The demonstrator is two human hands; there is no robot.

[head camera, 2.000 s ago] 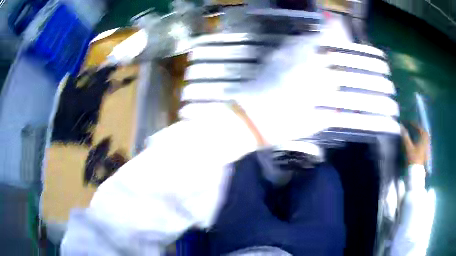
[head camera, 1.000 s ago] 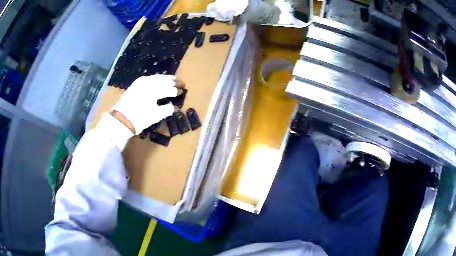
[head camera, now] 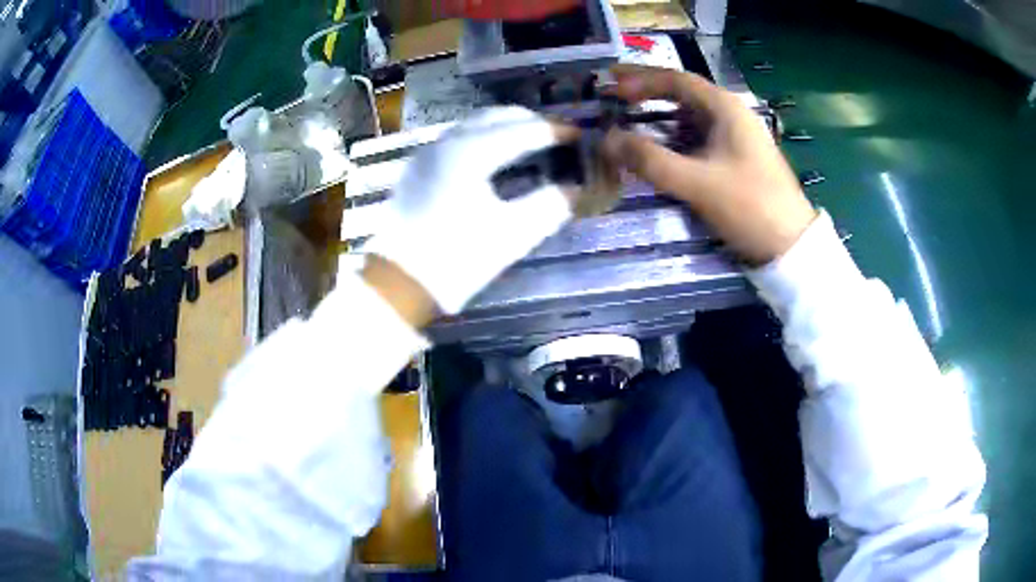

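My left hand [head camera: 466, 205], in a white glove, is over the T-slot table [head camera: 636, 271]. It holds a black plastic housing [head camera: 523, 180] between thumb and fingers. My bare right hand [head camera: 721, 165] is beside it at the fixture [head camera: 596, 171], with thumb and forefinger bent around a dark part; blur hides whether it grips that part or the fixture. The two hands nearly touch. The fixture is mostly hidden by the hands. The machine head [head camera: 543, 57] is just beyond them.
Black housings [head camera: 131, 341] lie in rows on cardboard [head camera: 216, 324] at left. Cloudy bottles [head camera: 273, 165] and a white cloth [head camera: 216, 193] stand beyond it. Blue crates [head camera: 85, 182] are far left. A handwheel [head camera: 585, 352] is below the table. Red shows at the top edge [head camera: 489, 9].
My view has swung right to the table. My left hand has moved from the housings on the cardboard to the fixture with a housing. My right hand has come into view there.
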